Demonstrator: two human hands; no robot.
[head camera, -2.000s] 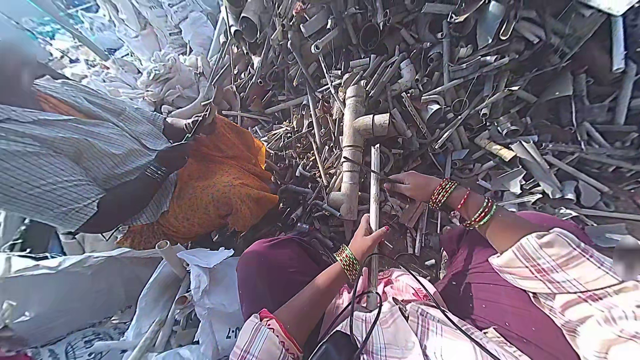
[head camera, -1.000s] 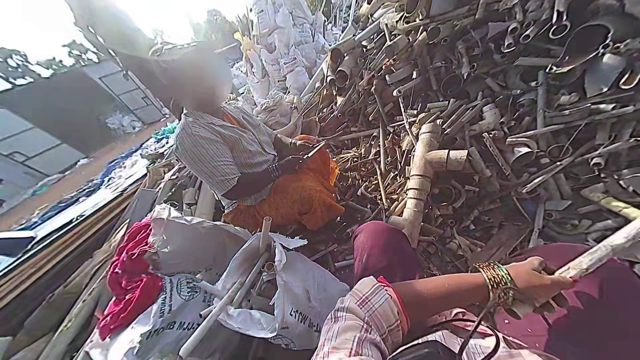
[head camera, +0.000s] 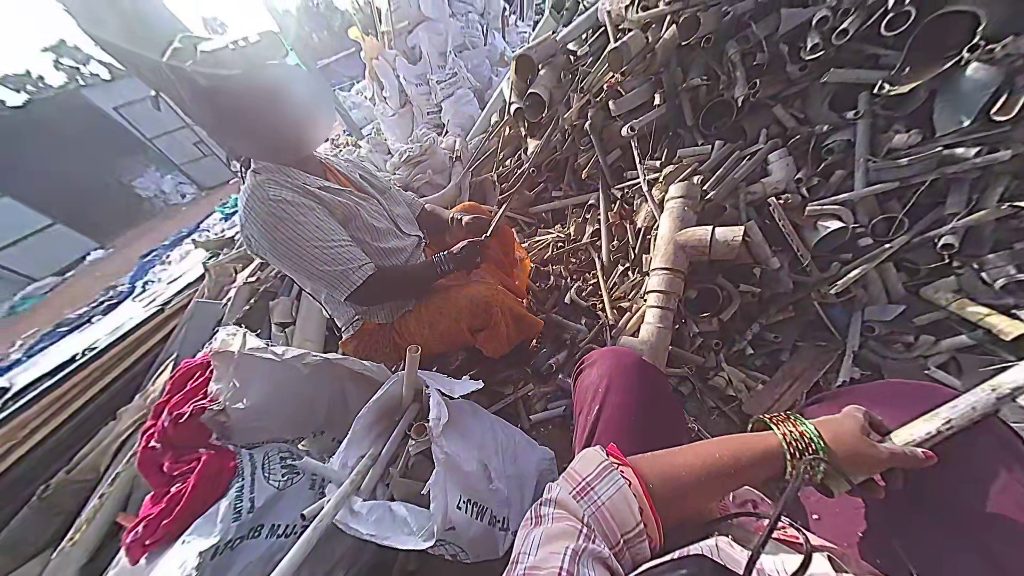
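Observation:
My left hand, with bangles at the wrist, grips the near end of a pale, dirty plastic pipe at the lower right. The pipe runs up and out past the right edge. My right hand is outside the frame. Beyond my knees lies a large branched pipe fitting on a heap of scrap pipes. An open white woven sack with pipe pieces in it stands to the left of my arm.
A co-worker in a striped shirt sits at the left of the heap, holding a thin piece over an orange cloth. A red cloth lies over sacks at the lower left. Filled white sacks are piled behind.
Two seconds ago both hands were in view by the upright pipe; the right hand has since left the frame. My left hand keeps its hold. The view has swung left.

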